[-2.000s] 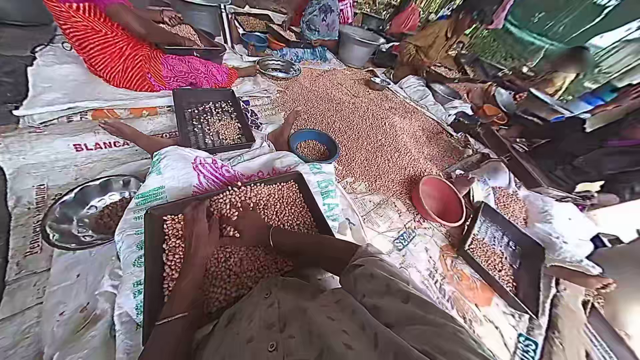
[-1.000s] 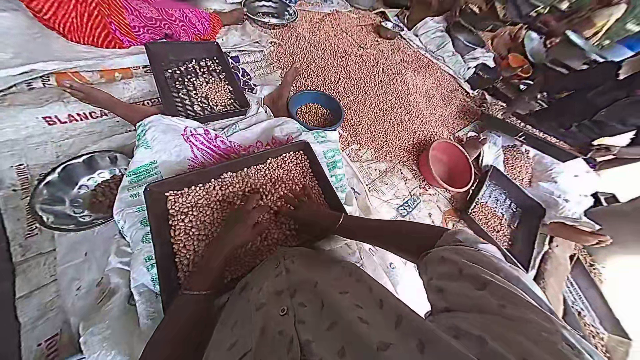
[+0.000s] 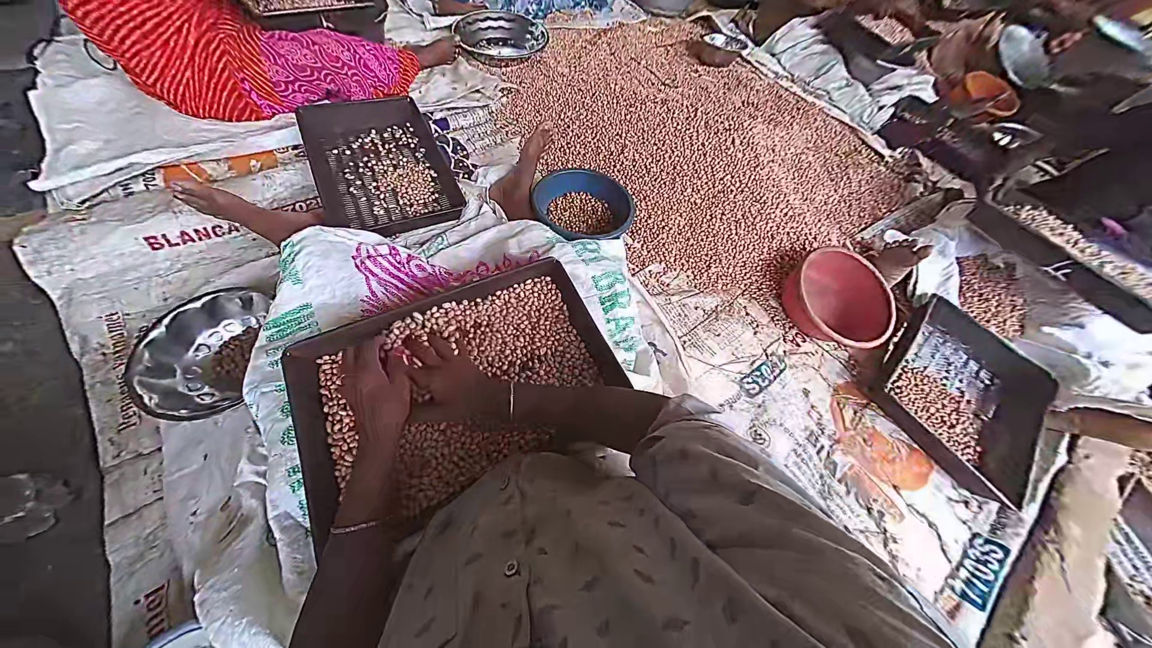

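A dark rectangular tray (image 3: 589, 346) full of peanut kernels (image 3: 522, 324) lies tilted on a printed white sack (image 3: 310, 297) over my lap. My left hand (image 3: 373, 387) rests on the kernels near the tray's left side, its fingers pointing up the tray. Beside it, close to or touching it, my right hand (image 3: 454, 382) lies over the kernels with its fingers bent. Whether either hand grips any kernels cannot be told. Beyond the tray stands a blue bowl (image 3: 543, 202) part full of kernels.
A slotted tray (image 3: 310, 144) and a steel dish (image 3: 148, 360) hold kernels on the left. A broad heap of kernels (image 3: 711, 153) spreads ahead. A red bowl (image 3: 841, 297) and another dark tray (image 3: 1026, 405) are on the right. A person's patterned skirt (image 3: 306, 67) shows at upper left.
My hands were apart on the kernels one second ago and are now close together toward the tray's upper left.
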